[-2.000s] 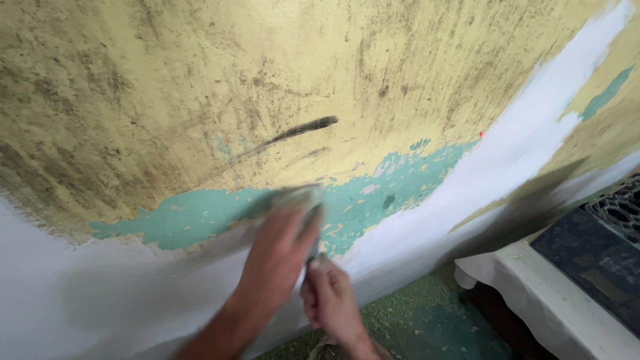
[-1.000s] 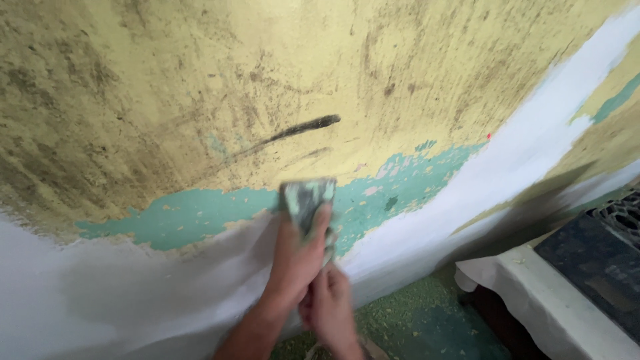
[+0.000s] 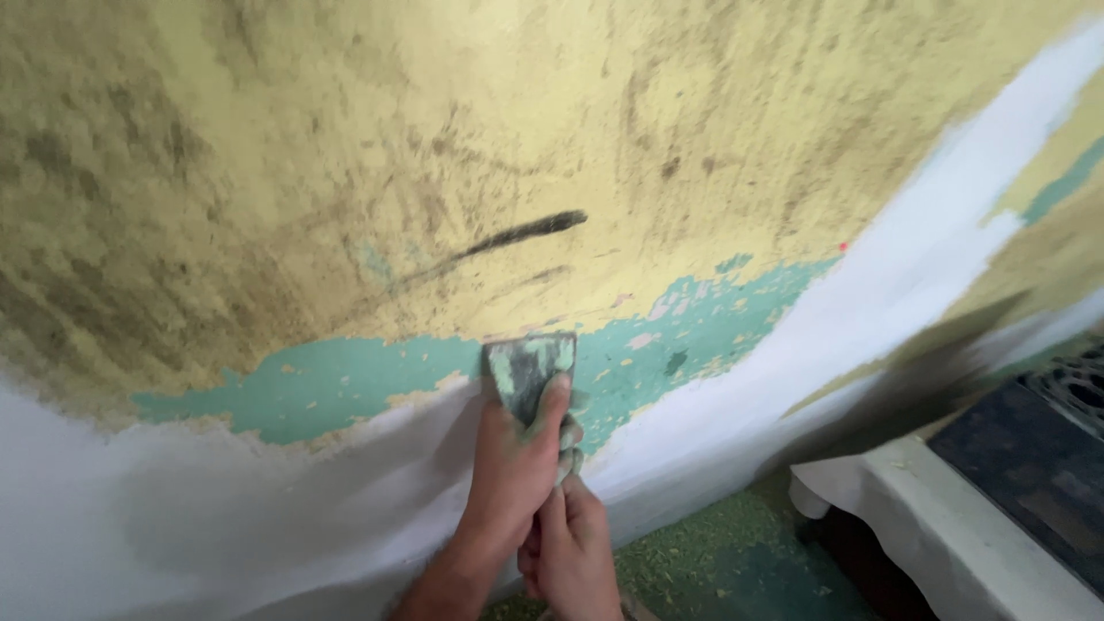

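Note:
A putty knife with a wide metal blade [image 3: 530, 369], smeared with pale green, rests with its edge against the wall, where yellow paint [image 3: 621, 172] meets an exposed green patch [image 3: 319, 379]. My left hand [image 3: 517, 457] grips it just below the blade, thumb lying on the blade's face. Lower down, my right hand [image 3: 573, 539] is closed around the end of the handle, which the fingers mostly hide. A dark streak [image 3: 526, 231] marks the yellow paint above the blade.
White areas [image 3: 328, 517] border the green patch below and at right. Green and pale flakes litter the floor [image 3: 707, 552]. At lower right, a white cloth [image 3: 897, 483] covers a surface bearing a dark flat panel [image 3: 1026, 466] and a dark openwork object [image 3: 1074, 379].
The putty knife, blurred under my hands two seconds ago, now shows clearly with its edge on the paint boundary. Both hands remain on it.

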